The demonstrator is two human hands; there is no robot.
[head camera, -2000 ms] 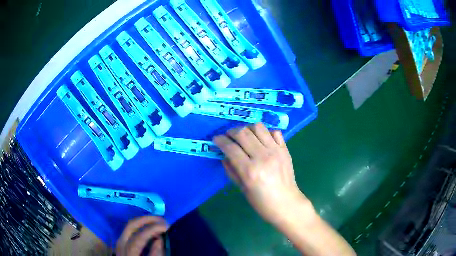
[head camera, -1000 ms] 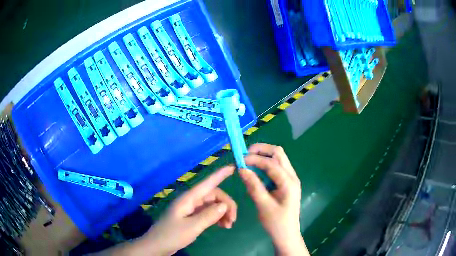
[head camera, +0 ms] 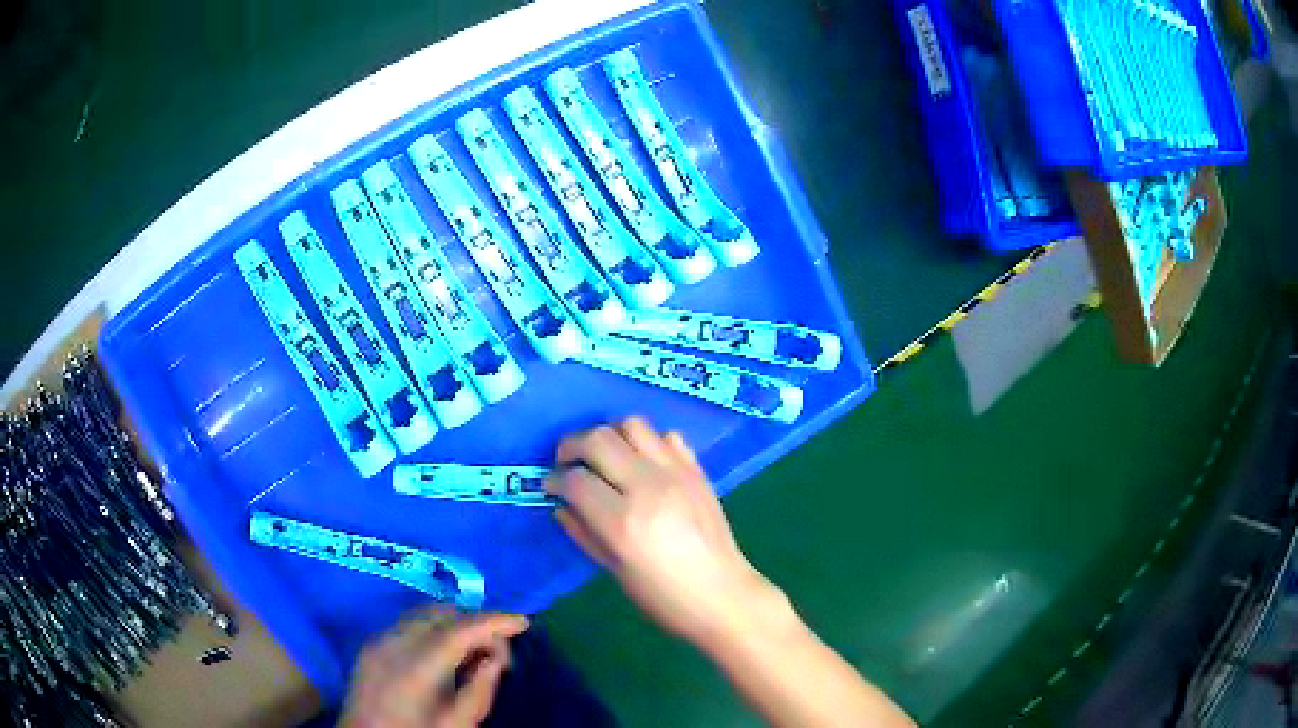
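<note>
Light blue housing halves [head camera: 491, 263] lie in a slanted row in the deep blue tray [head camera: 242, 413]. Two more [head camera: 690, 373] lie crosswise below the row's right end. My right hand [head camera: 648, 519] has its fingers over the right end of another housing [head camera: 456, 482], which lies flat on the tray floor; that end is hidden. A further housing [head camera: 363, 552] lies below it, its flared end close to my left hand. My left hand [head camera: 434, 668] is at the tray's near edge, fingers bent and thumb apart, with nothing visible in it; the picture's bottom edge cuts it off.
A heap of thin dark strips [head camera: 86, 526] lies on tan cardboard [head camera: 235, 690] at left, with a tiny black piece [head camera: 215, 656]. Blue trays [head camera: 1046, 128] and a brown carton [head camera: 1132, 306] with light blue parts stand at upper right. Yellow-and-black tape [head camera: 982, 302] marks the green floor.
The housing held up between both hands is now down in the tray under my right hand. My left hand has moved back to the tray's near edge. The view has shifted.
</note>
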